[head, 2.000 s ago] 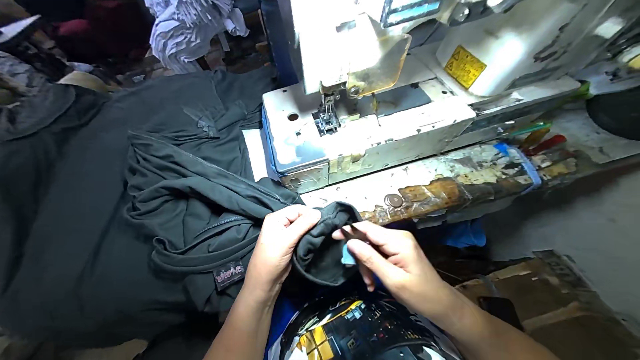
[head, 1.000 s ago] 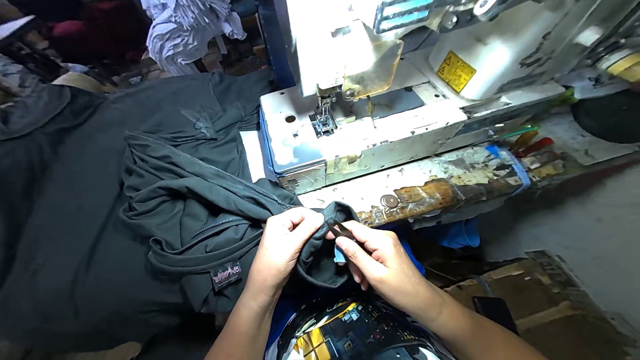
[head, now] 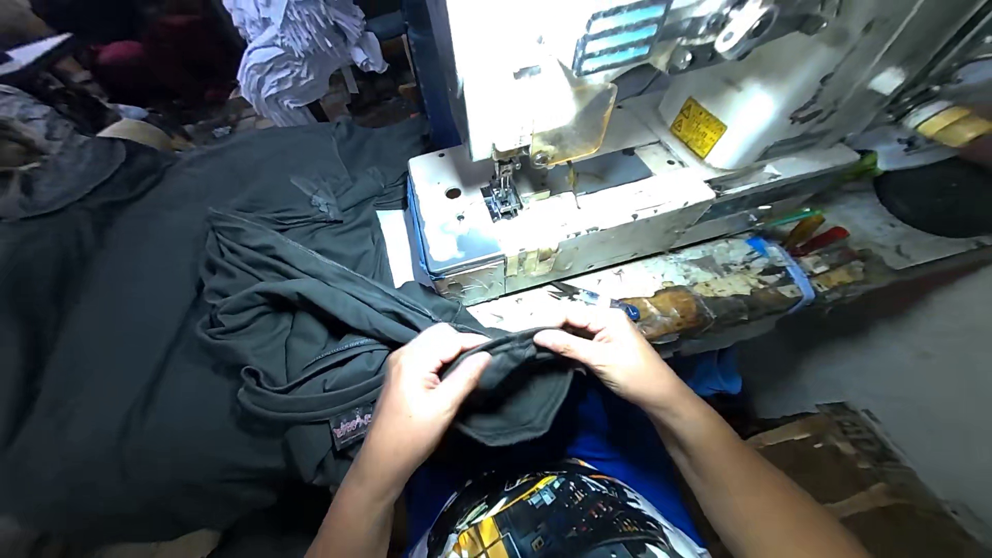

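A dark grey-green knit garment (head: 302, 310) lies bunched at the left, with one tubular end, which looks like a cuff (head: 515, 399), drawn out over my lap. My left hand (head: 434, 387) pinches the left side of this opening between thumb and fingers. On its upper right edge, my right hand (head: 608, 353) grips the cloth with thumb and fingertips. The opening is spread between both hands. Small thread snips (head: 593, 298) with a blue end lie on the table edge just beyond my right hand. A woven label (head: 353, 426) bearing writing hangs beside my left wrist.
An industrial sewing machine (head: 573, 209) stands beyond my hands, its presser foot (head: 504, 194) over the bed. Screwdrivers with coloured handles (head: 821, 240) lie at the right of the worn table edge (head: 697, 298). White cloth pieces (head: 302, 62) are heaped at the back left.
The right hand, earlier at the cuff with a small blue-ended tool, now grips the cloth itself. The snips now lie on the table edge. The opening is spread wider.
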